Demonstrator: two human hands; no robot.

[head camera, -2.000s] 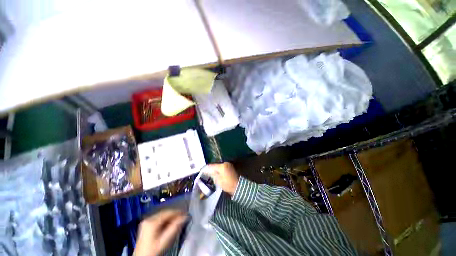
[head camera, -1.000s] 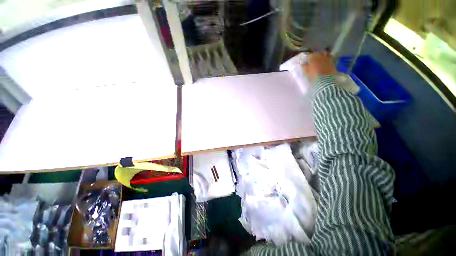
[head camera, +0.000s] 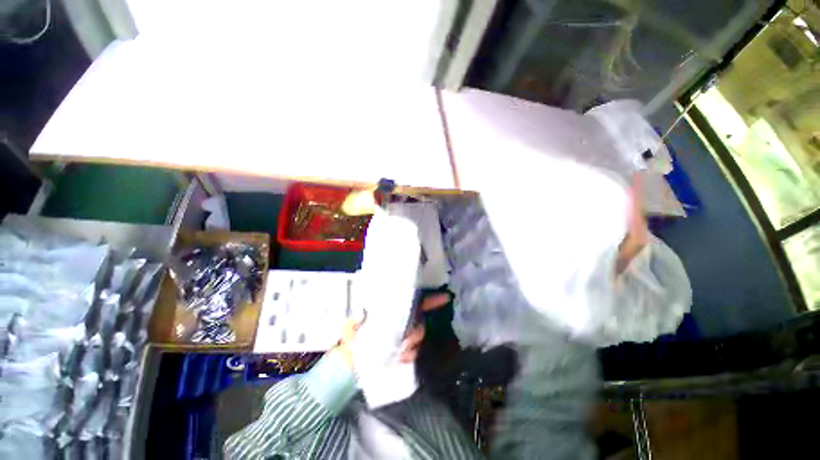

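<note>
My left hand (head camera: 415, 334) holds a long white wrapped bundle (head camera: 388, 296) upright over the bench, fingers on its right side and thumb on its left. What the bundle contains is hidden. My right hand (head camera: 633, 232), blurred and partly covered, is out at the right, closed on the right edge of a large white sheet or bag (head camera: 557, 225). This sheet is blurred and hides most of the right forearm.
White shelf (head camera: 270, 117) across the back. Red basket (head camera: 301, 241) with brass-coloured parts, brown carton (head camera: 162, 314) of small glinting packets and white printed rectangle (head camera: 301, 310) on the bench. Filled bags (head camera: 54, 323) at left; pale bags (head camera: 481, 296) at right.
The right hand has come back from the far right end of the shelf, now with a large white sheet. The left hand has come into view with the white bundle. The view has shifted.
</note>
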